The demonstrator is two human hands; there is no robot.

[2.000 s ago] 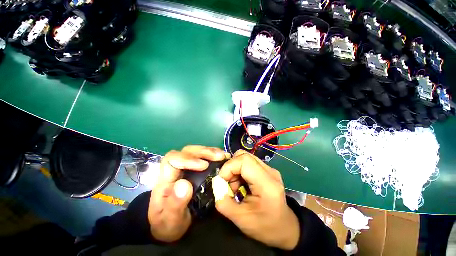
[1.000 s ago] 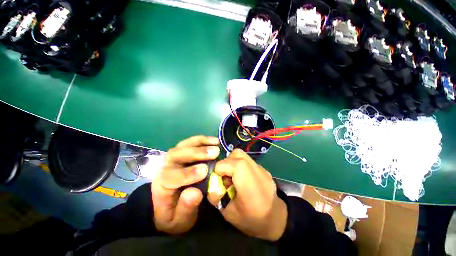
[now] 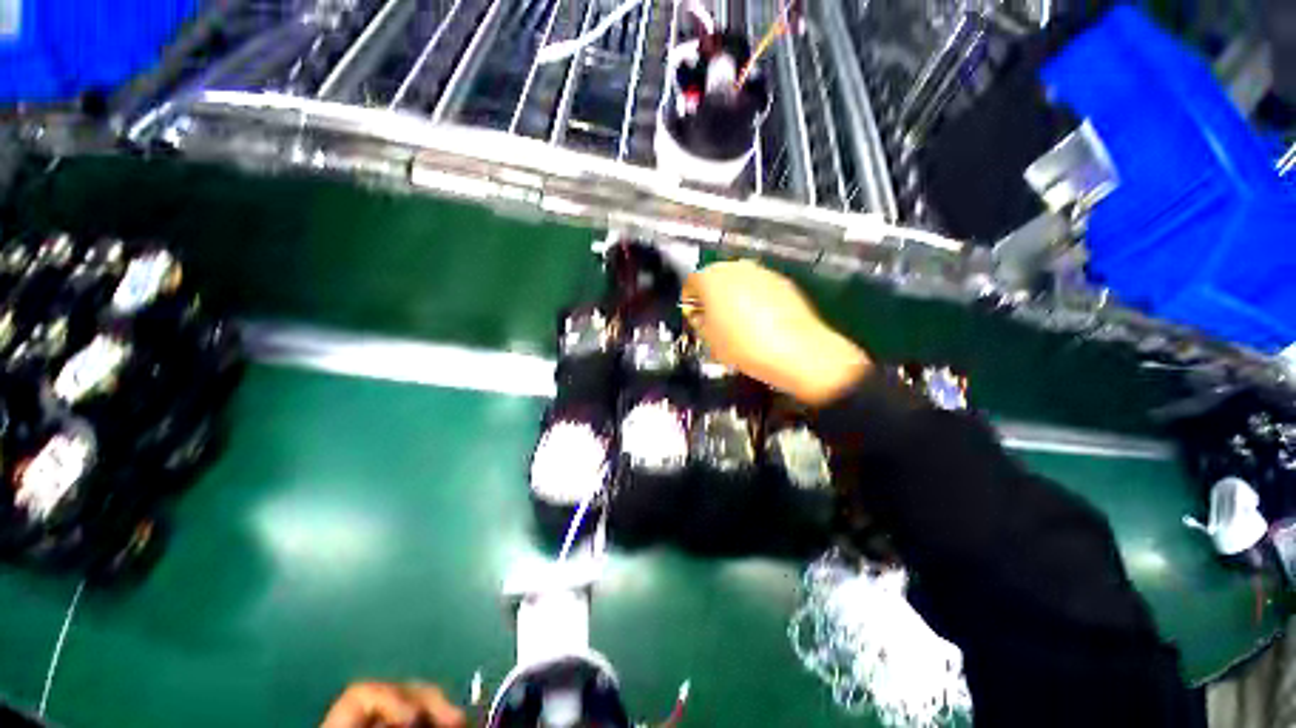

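My right hand (image 3: 775, 324) reaches out to the back of the bench, fingers curled beside a black module (image 3: 643, 273) near the metal rail. The hand is blurred, and whether it grips the module or something else cannot be told. My left hand (image 3: 394, 705) is cut off by the bottom edge; only its upper part shows, and what it holds is hidden. The white-armed housing (image 3: 552, 626) stands on the green bench near the bottom middle, its black round cup partly cut off, with small wire ends beside it.
Rows of black modules (image 3: 571, 462) with silvery tops stand mid-bench, more (image 3: 94, 367) at left. A white heap of thin loops (image 3: 874, 640) lies right. Behind the rail (image 3: 526, 185), another wired housing (image 3: 711, 135) stands on the roller conveyor. Blue bins (image 3: 1194, 178) stand at upper right.
The view has tilted up toward the conveyor. My right hand has moved from the near edge to the far back of the bench. My left hand is now mostly out of the picture.
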